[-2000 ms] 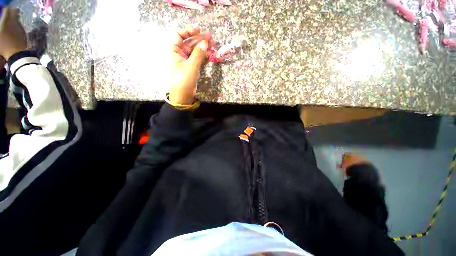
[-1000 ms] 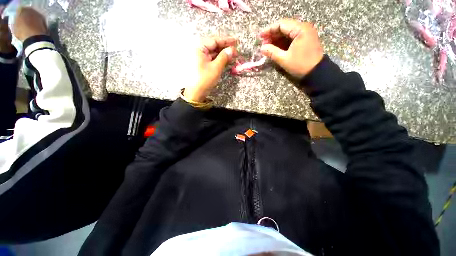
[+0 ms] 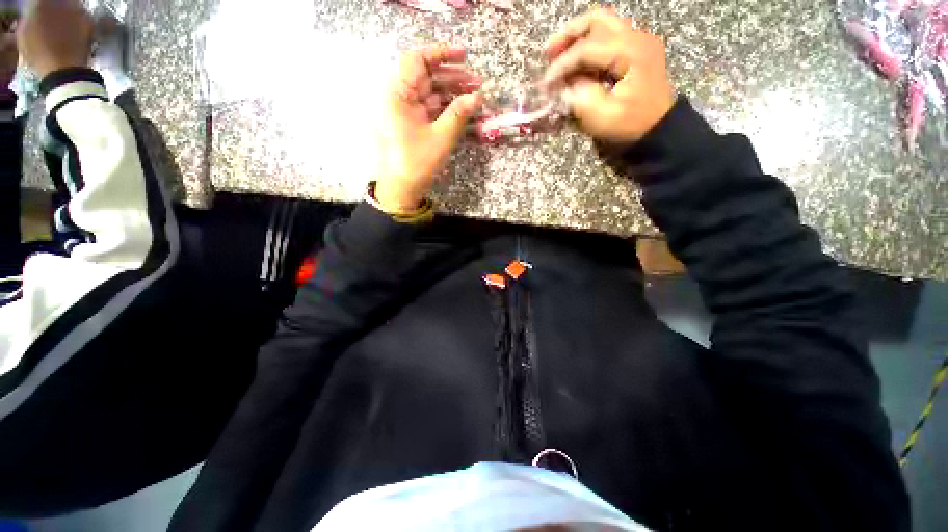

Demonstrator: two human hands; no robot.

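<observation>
A pink item [image 3: 509,125] with a paler right part lies between my two hands, low over the speckled tabletop. My left hand [image 3: 424,120] is at its left end, thumb and fingers apart, and whether it touches the item cannot be told. My right hand [image 3: 613,83] has its fingertips at the pale right end and pinches it. The right fingertips are blurred. Any clear film around the item is too faint to tell.
Shiny pink packed pieces [image 3: 910,52] lie at the far right of the granite-look table [image 3: 748,156]. A few pink pieces [image 3: 442,4] show at the top edge. Another person's sleeve [image 3: 104,177] and hand are at the left.
My right hand came up from beside the body to the pink item and has since shifted slightly upward. My left hand's fingers have opened more.
</observation>
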